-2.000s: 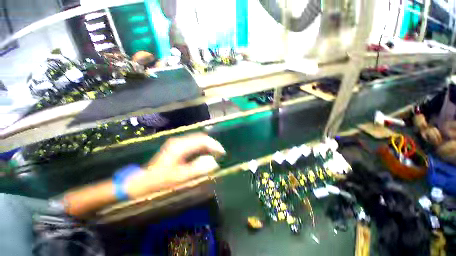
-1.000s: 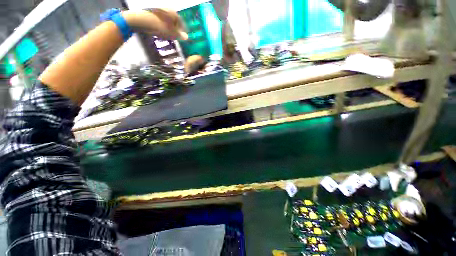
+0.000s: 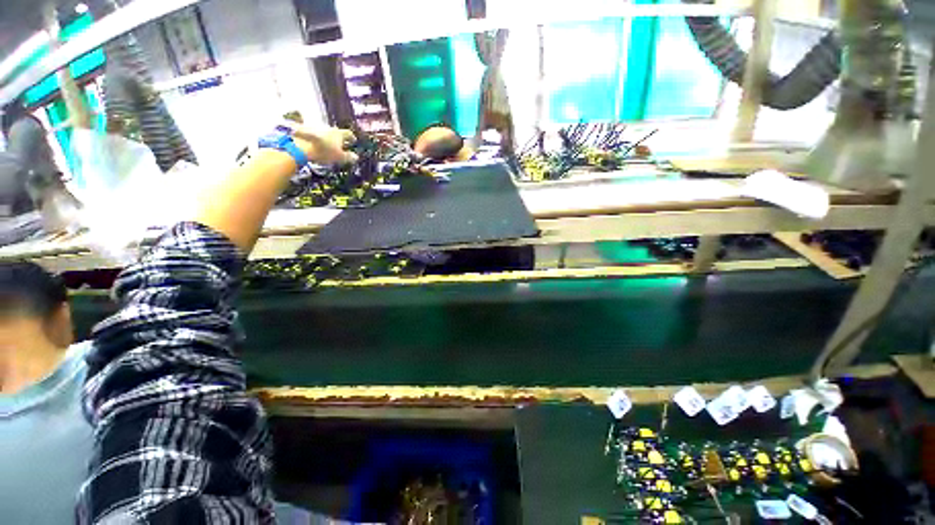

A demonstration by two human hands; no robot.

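My left hand (image 3: 328, 146), with a blue band at the wrist and a plaid sleeve, reaches up and forward to the raised shelf. Its fingers are at the pile of wired boards (image 3: 354, 185), small and blurred, so any grip is unclear. My right hand is not in view. On the dark green bench at lower right lie joined circuit boards (image 3: 648, 467) with yellow blocks. White square tags (image 3: 728, 403) lie along their upper side. A round tan-rimmed item (image 3: 826, 454) with white inside is at their right end.
A dark sheet (image 3: 436, 210) lies on the shelf beside the pile. The green conveyor (image 3: 461, 333) runs below. A blue bin (image 3: 369, 482) is below bench level. A person (image 3: 36, 410) is at left. A slanted post (image 3: 871, 277) stands at right.
My left hand went from above the conveyor up past the shelf, then came down to the board pile. The view has shifted. The grey sheet over the blue bin has mostly left view, showing the bin's contents.
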